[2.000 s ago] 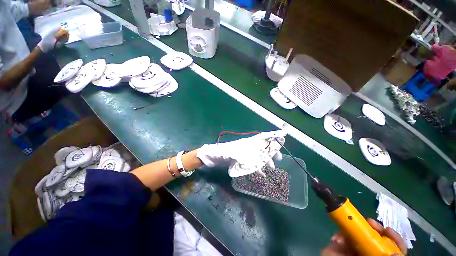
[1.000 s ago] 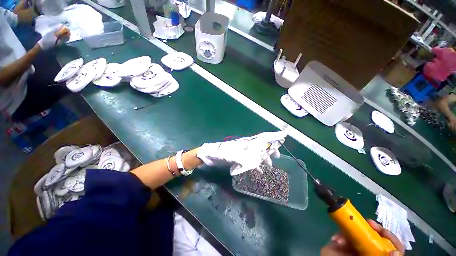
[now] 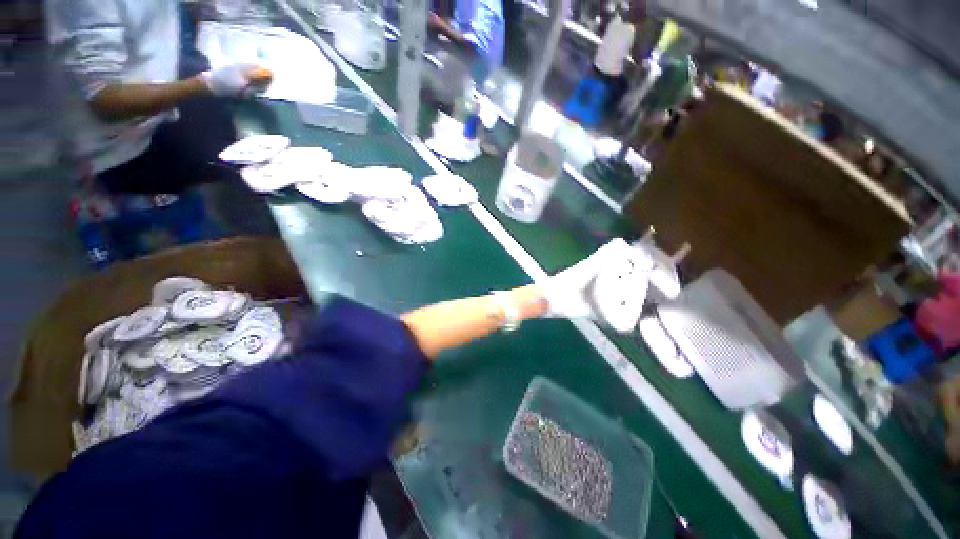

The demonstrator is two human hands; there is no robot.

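My left hand, in a white glove, is stretched out over the pale rail beside the belt. It holds a white base plate at its fingertips. My right hand is out of the picture. Only a dark bit of the screwdriver shows at the bottom edge, right of the screw tray. The clear screw tray holds a heap of small screws on the bench.
Several base plates lie on the bench toward a neighbouring worker. A carton of plates stands at the left. The belt carries a slotted housing, a boxy housing and more plates. A cardboard sheet stands beyond.
My left hand has moved forward from above the screw tray to the belt with the plate. The view has turned; the screwdriver handle and my right hand have left the picture.
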